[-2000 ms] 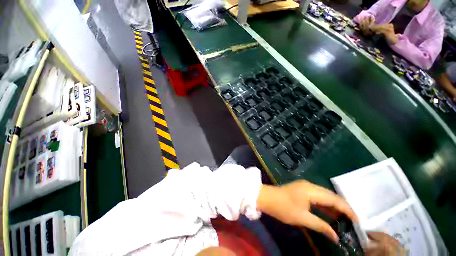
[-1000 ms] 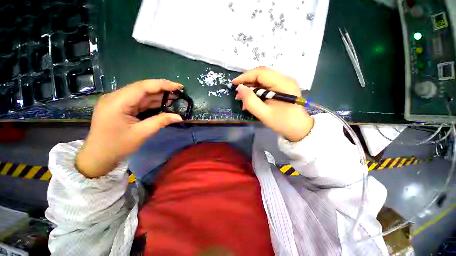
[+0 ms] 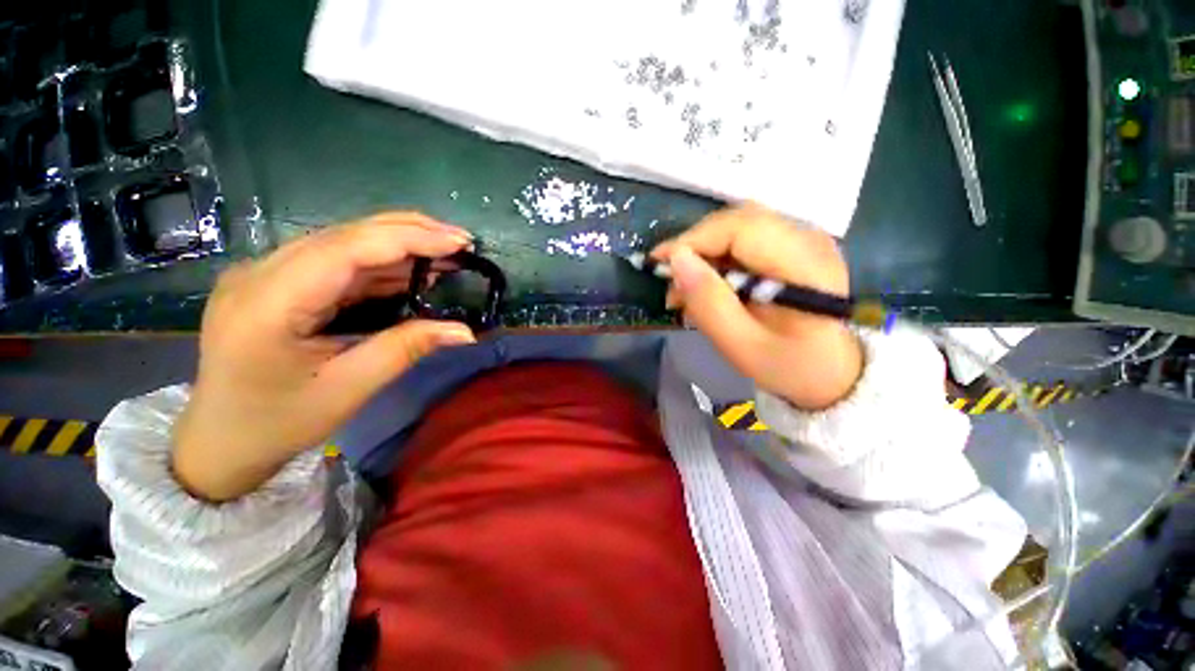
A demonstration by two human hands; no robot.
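Note:
My left hand [image 3: 308, 328] grips a black watch-like frame [image 3: 492, 291] between thumb and fingers at the green bench's front edge. The frame has an open centre. My right hand [image 3: 773, 295] holds a slim black pen with white bands [image 3: 802, 299], its tip pointing left beside a loose pile of small white flakes [image 3: 561, 201] on the green mat. The pen tip is blurred, and I cannot tell if it holds anything. A white tray [image 3: 505, 127] with small grey parts scattered in it lies beyond the flakes.
A clear blister tray [image 3: 98, 157] with black frames lies at left. Silver tweezers [image 3: 959, 142] lie right of the white tray. A control box [image 3: 1138, 171] with a green light stands at far right. A clear hose [image 3: 1064, 485] hangs at right, past the bench edge.
Since one second ago, my right hand with the pen has moved right, away from the frame. My left hand has shifted slightly left, still holding the frame. Two seconds ago the view faced the conveyor.

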